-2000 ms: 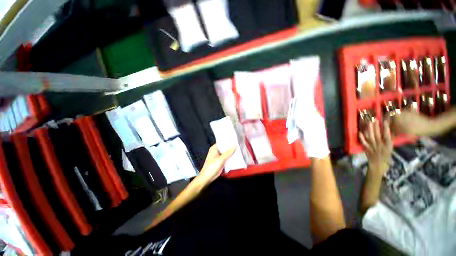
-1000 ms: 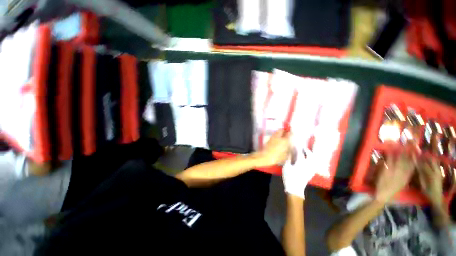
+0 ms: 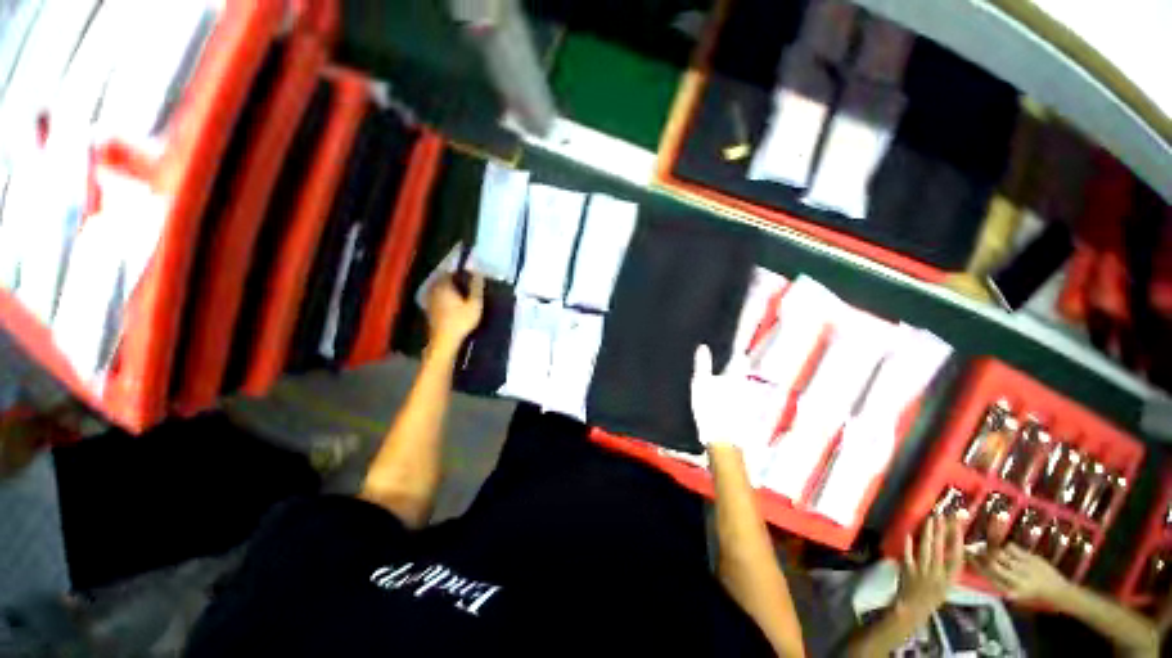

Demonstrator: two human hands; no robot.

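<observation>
My left hand [image 3: 452,306], bare, is at the left end of a black tray [image 3: 666,302], by a white sleeve edge [image 3: 440,273] and a small dark strip. Blur hides whether it grips either. The black tray holds several white sleeves [image 3: 553,244] in two rows at its left. My right hand [image 3: 730,409], in a white glove, is over the left part of a red tray [image 3: 823,524] with long white sleeves [image 3: 859,450] in it. One finger points up. The glove blends with the sleeves, so its grip cannot be told.
Stacked red and black trays [image 3: 296,231] stand at the left. Behind the bench, another black tray [image 3: 900,212] holds white sleeves. At the right, another person's hands [image 3: 936,566] are at a red tray [image 3: 987,386] of shiny copper-gold phones or housings. A grey rail crosses the upper left.
The view has turned and shifted left. My left hand has left the red tray and moved to the black tray's far left. My right hand has moved to the red tray's left side.
</observation>
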